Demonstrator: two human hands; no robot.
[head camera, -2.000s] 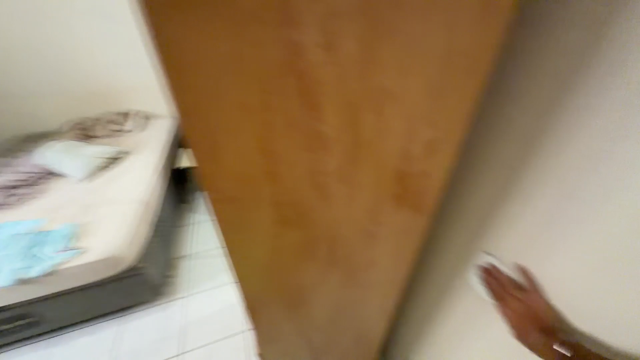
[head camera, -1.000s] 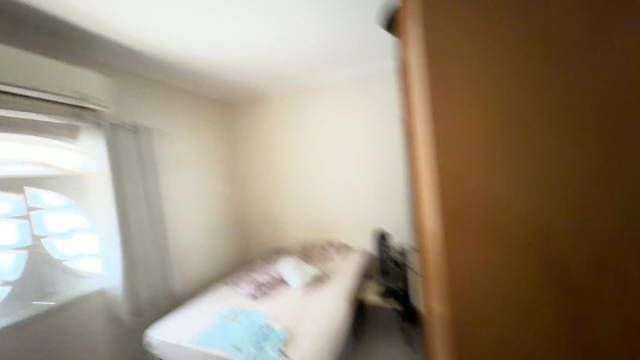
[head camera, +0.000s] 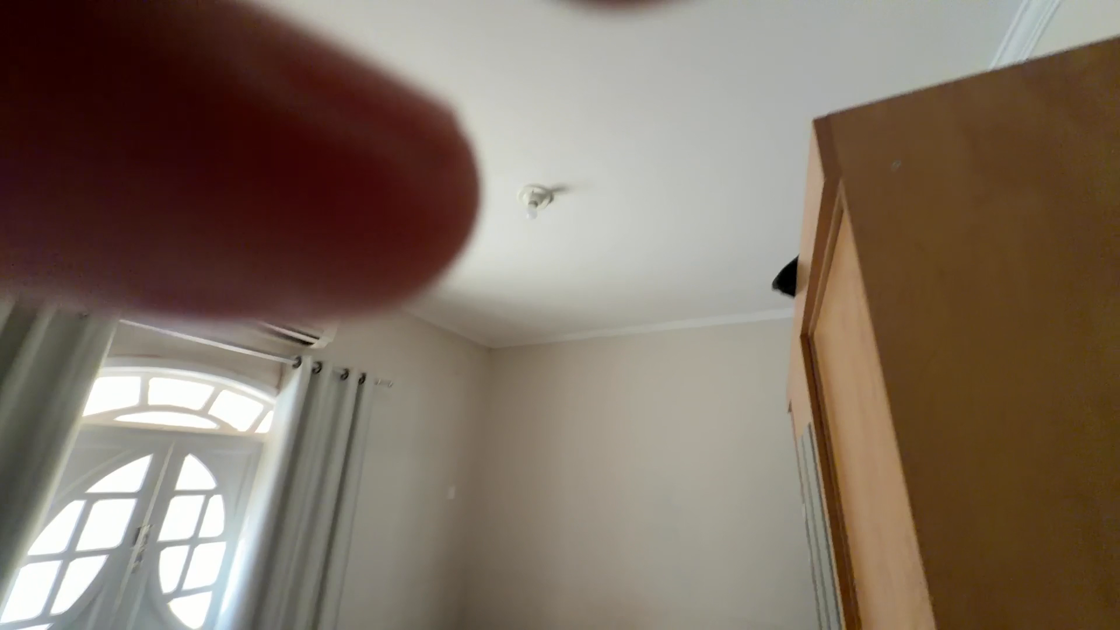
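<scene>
A large, blurred finger, seemingly of my left hand (head camera: 236, 166), reaches in from the left edge very close to the camera. It covers the upper left of the head view. The rest of that hand is out of frame, so its grip cannot be told. A sliver of another fingertip (head camera: 621, 3) shows at the top edge; whose hand it belongs to is unclear. My right hand is not recognisable in view. Neither fingertip visibly holds anything.
A tall wooden wardrobe (head camera: 989, 332) stands at the right, with a dark object (head camera: 787, 278) protruding beside its upper part. Grey curtains (head camera: 302, 499) hang by a white arched window (head camera: 157, 507) at the left. A light fixture (head camera: 535, 199) is on the ceiling.
The view has swung upward to the ceiling. The hand with a white item against the wall two seconds ago is gone from that place. A finger now blocks part of the view.
</scene>
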